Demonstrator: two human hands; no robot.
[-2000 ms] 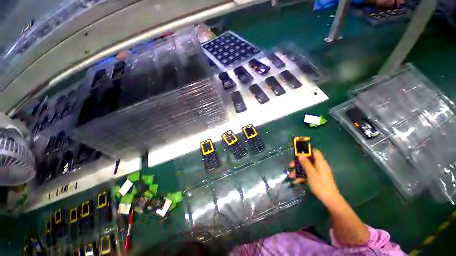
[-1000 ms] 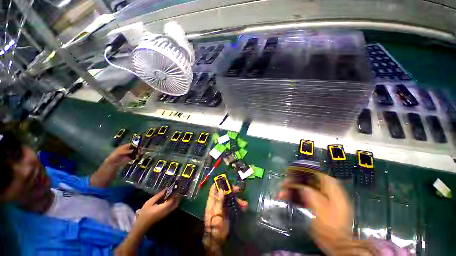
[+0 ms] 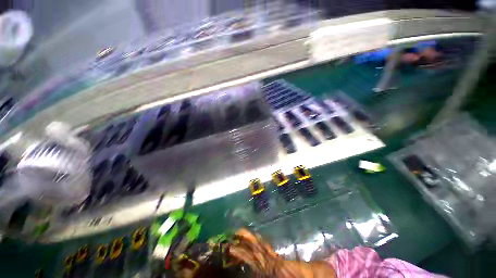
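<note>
The frame is blurred. My right hand [image 3: 253,252] reaches in at the bottom edge, just right of the green and white small blocks [image 3: 177,228]. Its fingers are smeared, and I cannot tell whether it grips anything. My left hand cannot be made out. A blurred yellow-framed shape [image 3: 187,263] shows at the bottom, left of my right hand. Three black keypad phones with yellow frames [image 3: 283,183] lie in the back row of a clear blister tray [image 3: 326,228]; the tray's front is partly hidden by my arm.
A tall clear tray stack [image 3: 217,146] stands behind, with dark phones in rows [image 3: 324,130] to its right. A white fan [image 3: 54,165] is at left. More yellow-framed phones [image 3: 117,248] lie lower left. Clear trays [image 3: 462,174] hold a dark phone at right.
The view has swung right; the neighbouring person and my left hand no longer show. My right hand is now beside the green heap. The three tray phones stay in place.
</note>
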